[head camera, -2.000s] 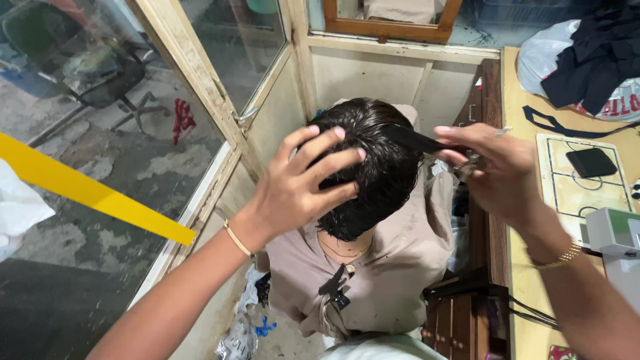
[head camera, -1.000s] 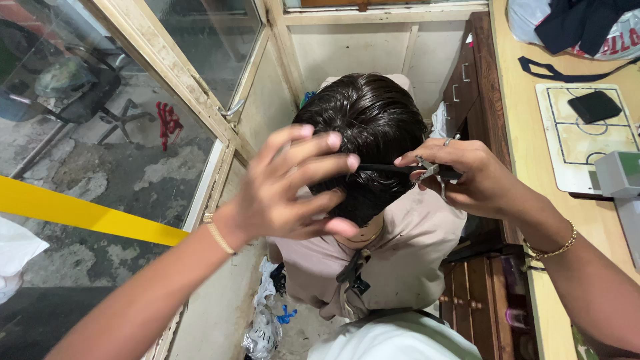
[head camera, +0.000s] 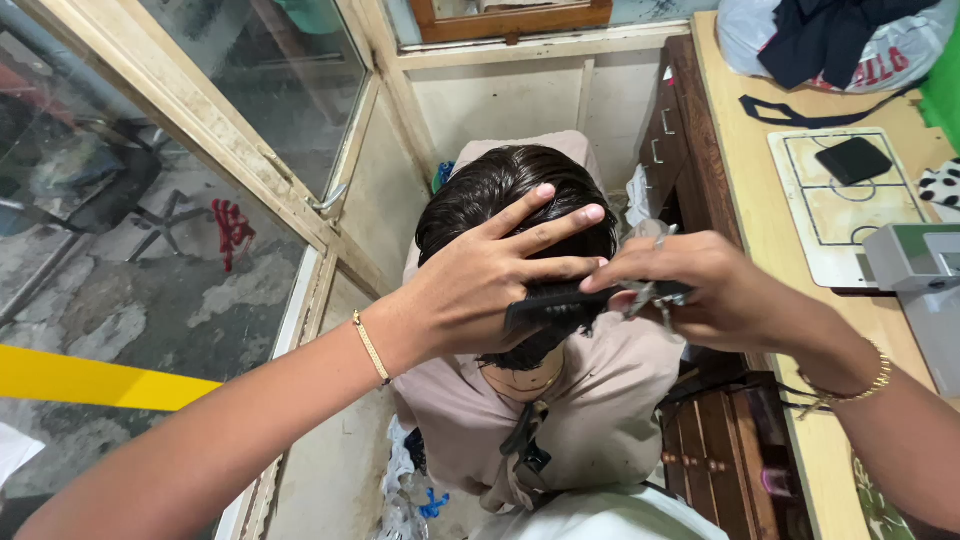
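Observation:
A seated person's head with wet dark hair (head camera: 487, 199) is seen from above and behind, over a beige cape (head camera: 600, 420) fastened at the neck with a dark clip (head camera: 534, 454). My left hand (head camera: 499, 277) lies on the back of the hair with its fingers spread. In my right hand (head camera: 667, 289) are a black comb (head camera: 559, 307) and metal scissors (head camera: 649, 296), the scissors partly hidden by the fingers. The comb's teeth are at the hair low on the head, just below my left fingers; its far end overlaps the edge of my left hand.
Glazed door panels with a metal handle (head camera: 328, 199) stand at the left. A wooden counter (head camera: 765, 247) on the right bears a marked white board (head camera: 832, 262), a black wallet-like item (head camera: 853, 160), a grey box (head camera: 907, 262) and a plastic bag (head camera: 742, 37). Dark drawers (head camera: 664, 135) stand beneath.
My right hand has brought the comb from the upper right side of the head down to the lower back of the hair. My left hand remains on the head, its fingers now flatter on the hair.

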